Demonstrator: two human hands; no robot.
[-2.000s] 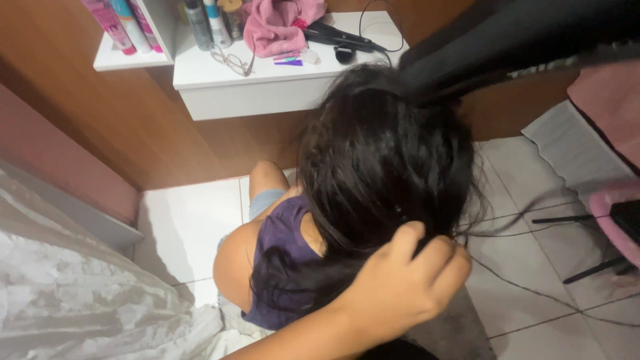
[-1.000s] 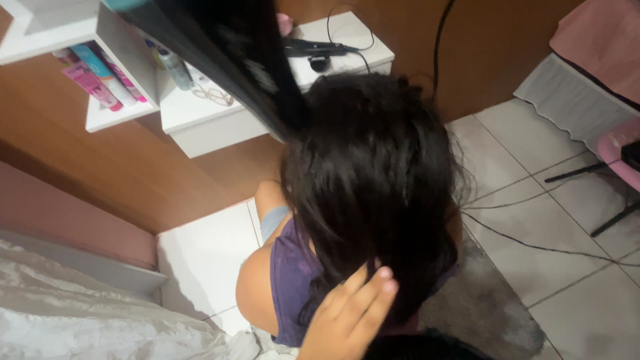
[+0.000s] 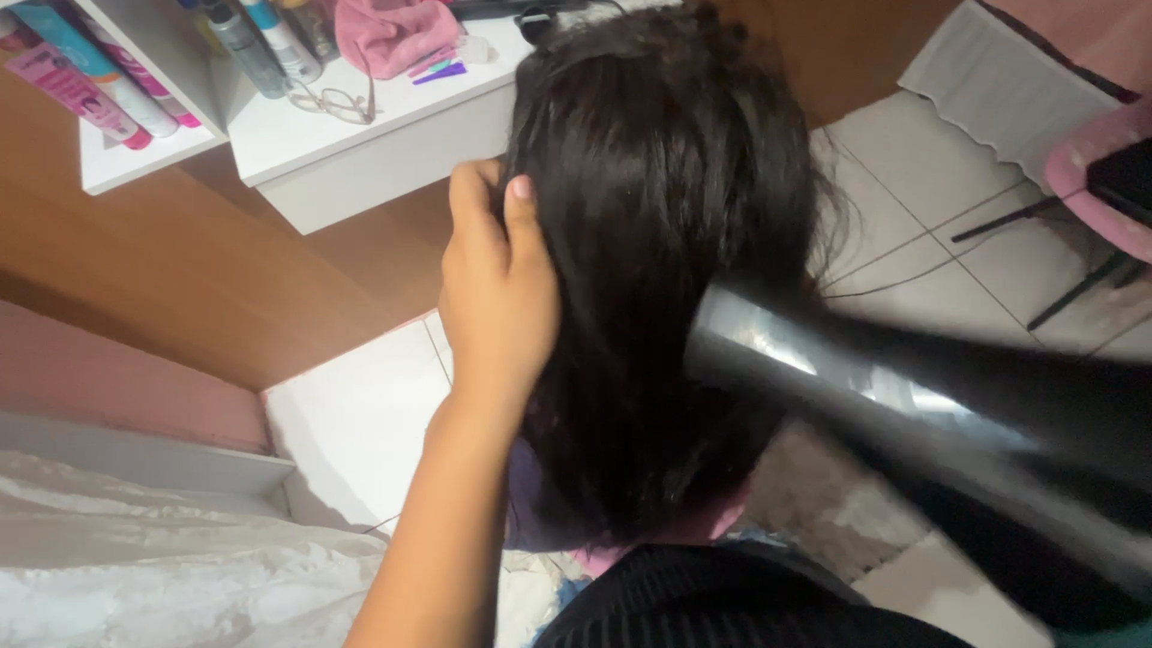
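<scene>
The long dark hair (image 3: 648, 270) of a seated person fills the middle of the view and hangs down over a purple top (image 3: 531, 495). My left hand (image 3: 499, 270) lies at the left side of the head, its thumb and fingers bent at the edge of the hair; whether strands are between them cannot be told. A black hair dryer (image 3: 900, 396), blurred, comes in from the right, with its nozzle end over the lower right of the hair. My right hand is out of view.
A white shelf (image 3: 387, 144) at the upper left holds eyeglasses (image 3: 333, 101), a pink cloth (image 3: 396, 36), hair clips (image 3: 438, 72) and bottles. Tubes stand in a white cubby (image 3: 153, 162). At right are a pink chair (image 3: 1102, 180) and a cord on the tiled floor. White fabric (image 3: 162, 558) hangs lower left.
My left hand has moved from the lower part of the hair to the left side of the head. The hair dryer has moved from above the head to the right side.
</scene>
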